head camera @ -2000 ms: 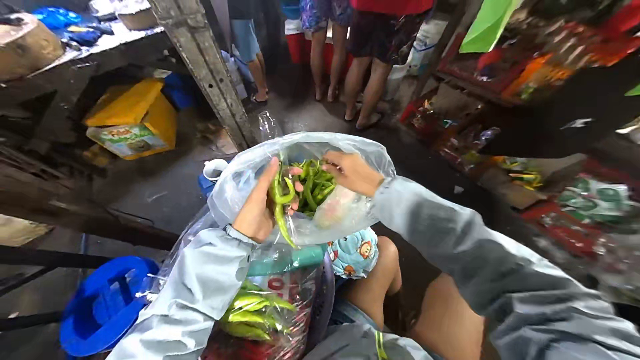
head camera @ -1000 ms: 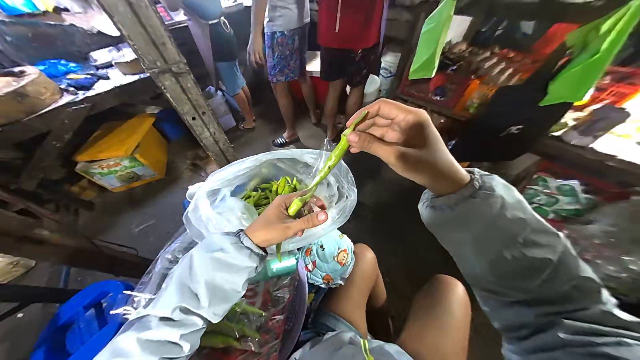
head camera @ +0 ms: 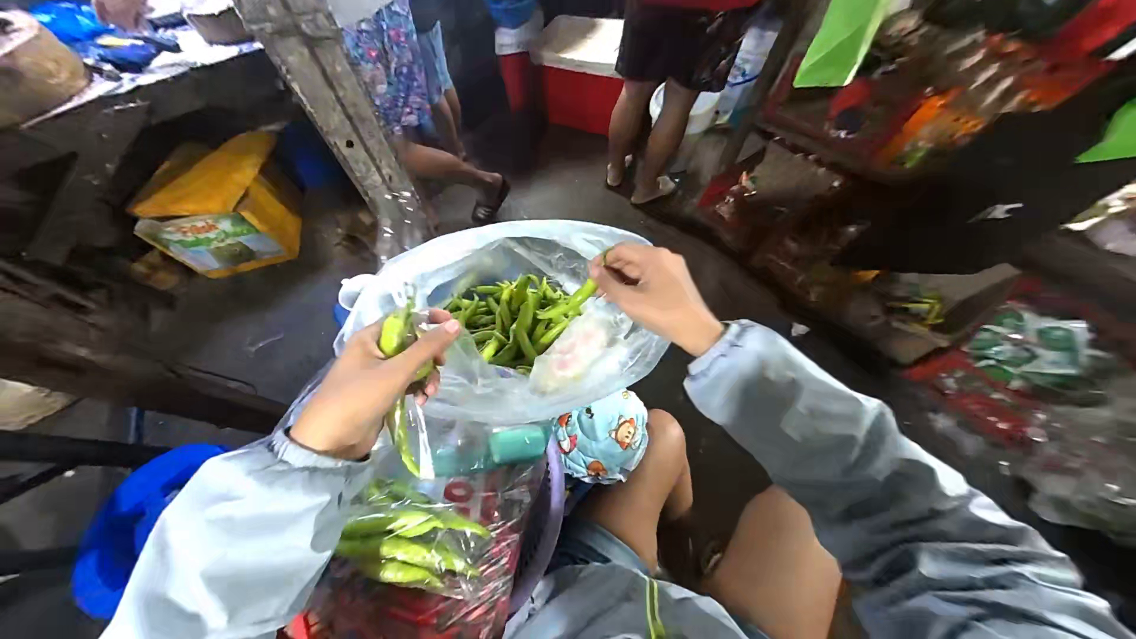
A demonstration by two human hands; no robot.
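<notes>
Green chili peppers (head camera: 510,319) lie heaped in a wide, open clear plastic bag (head camera: 479,399) in front of me. My left hand (head camera: 382,373) is closed around a few green peppers and some clear plastic at the bag's left side. Between the thumb and fingers of my right hand (head camera: 652,288), a green pepper (head camera: 581,297) is pinched by its end over the bag's right side. A small knotted plastic bag with pale contents (head camera: 572,355) lies inside the big bag. Below my left hand, larger green peppers (head camera: 408,541) sit under clear plastic.
A wooden post (head camera: 342,115) rises beyond the bag, with a yellow box (head camera: 226,204) to its left. People's legs (head camera: 652,133) are near a red cooler (head camera: 581,98). A blue plastic basin (head camera: 133,524) is at lower left. Goods on low stands line the right.
My right hand has gone down from above the bag to its right side. The long pepper between both hands one second ago is no longer stretched between them. A person near the post has shifted left.
</notes>
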